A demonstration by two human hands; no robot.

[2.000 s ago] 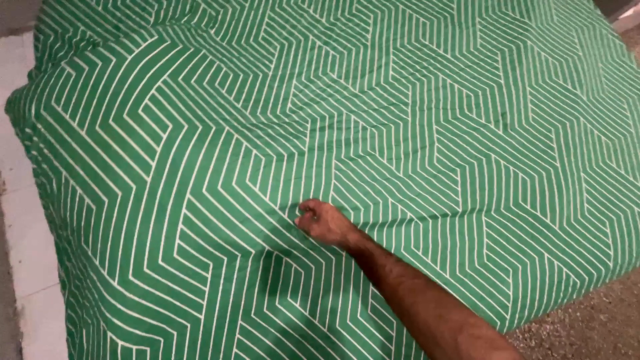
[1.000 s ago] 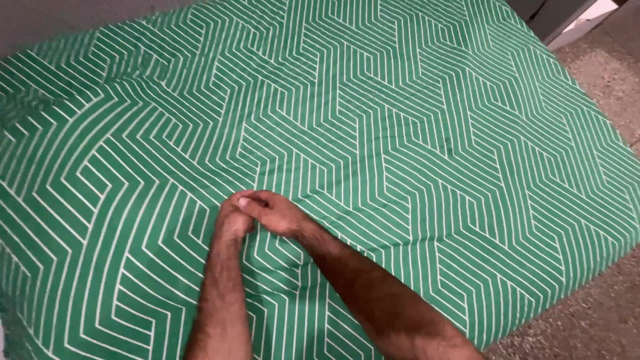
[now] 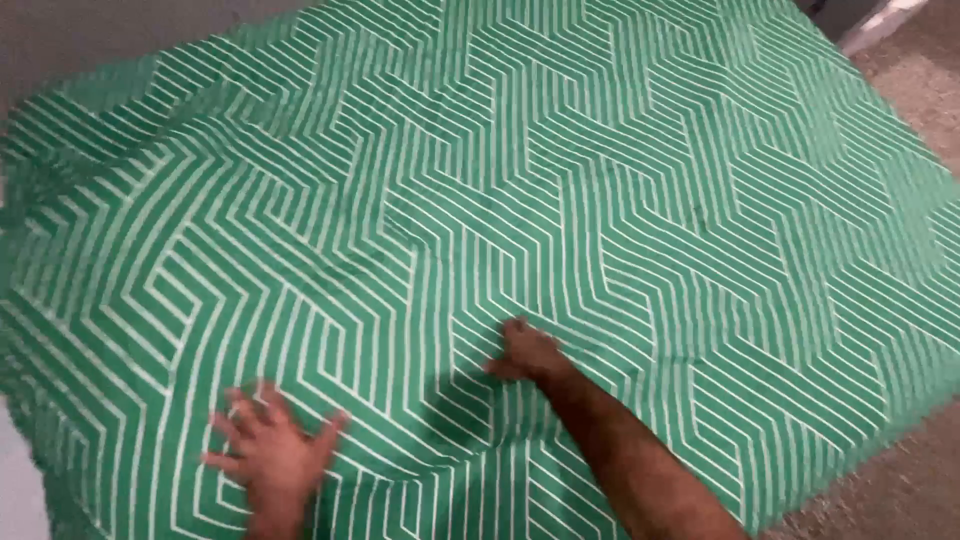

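A green bed sheet with white geometric lines (image 3: 480,217) spreads over a broad, bed-like surface and fills most of the head view. My left hand (image 3: 274,446), slightly blurred, is over the cloth at the lower left with its fingers spread and nothing held. To its right, near the lower middle, my right hand (image 3: 525,351) is at the cloth with its fingers bent down; whether it pinches the fabric cannot be told. Shallow wrinkles run across the sheet beside both hands, and a raised fold curves through its left part.
Speckled floor (image 3: 892,480) shows at the lower right and upper right. A grey wall or panel (image 3: 97,37) borders the sheet at the upper left. A pale, narrow object (image 3: 885,22) stands at the top right. A light surface shows at the lower left edge.
One second ago my hands were together on the sheet; now they are apart, the left with fingers spread. Two seconds ago only one hand was in view. The view has shifted.
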